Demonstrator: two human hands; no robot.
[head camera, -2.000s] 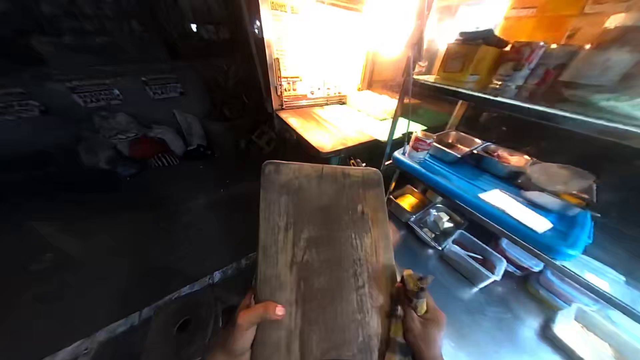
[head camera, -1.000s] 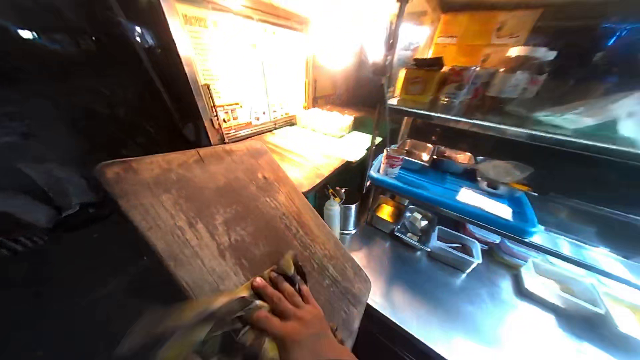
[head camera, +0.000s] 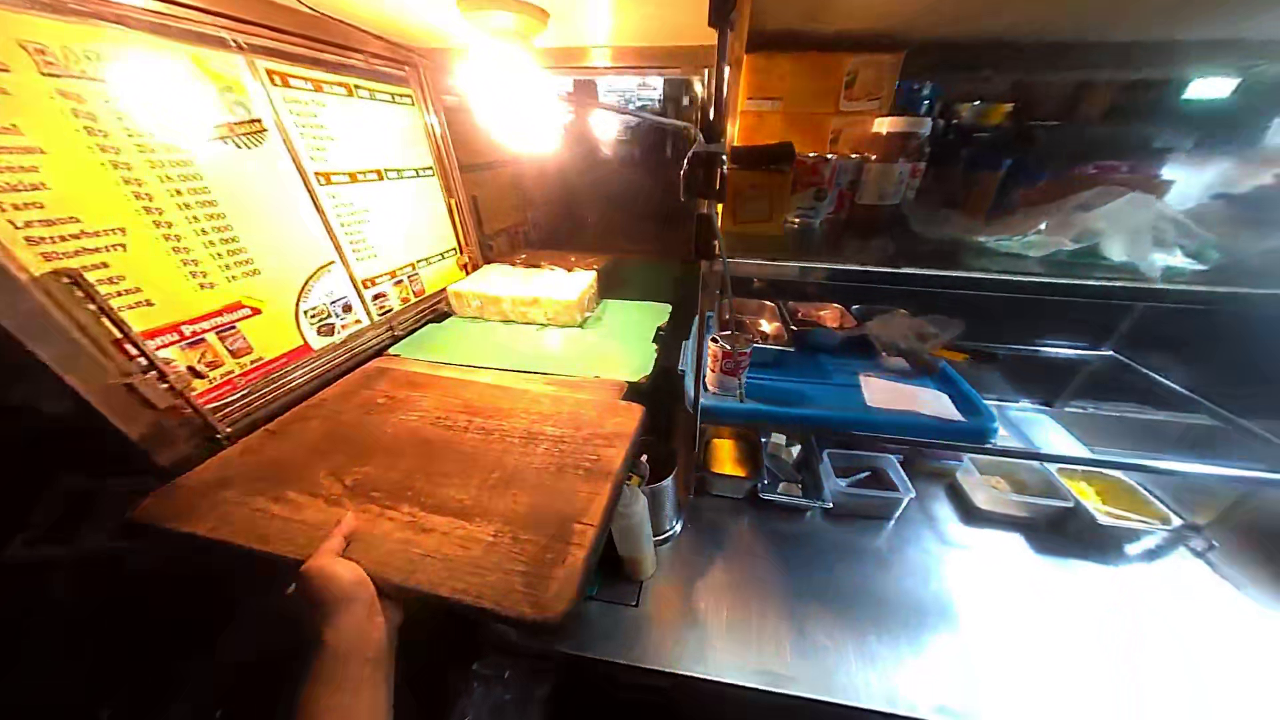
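My left hand (head camera: 345, 590) comes up from the bottom edge, left of centre, and grips the near edge of a worn wooden cutting board (head camera: 420, 470). Its thumb lies on the top face; the fingers are hidden underneath. The board lies nearly flat, its far edge overlapping a wooden shelf (head camera: 600, 385) below the menu panel. Whether it rests on that shelf I cannot tell. My right hand is out of view.
Behind the board are green paper (head camera: 530, 345) and a wrapped pale block (head camera: 525, 294). Right of it stand a squeeze bottle (head camera: 633, 530) and metal cup (head camera: 663, 505). A blue tray (head camera: 800, 400) sits above food containers (head camera: 868, 480) on the steel counter (head camera: 760, 610). A lit menu panel (head camera: 200, 190) borders the left.
The board has gone from raised and tilted to nearly flat by the shelf. My right hand and the cloth it wiped with have left view. The view has swung right.
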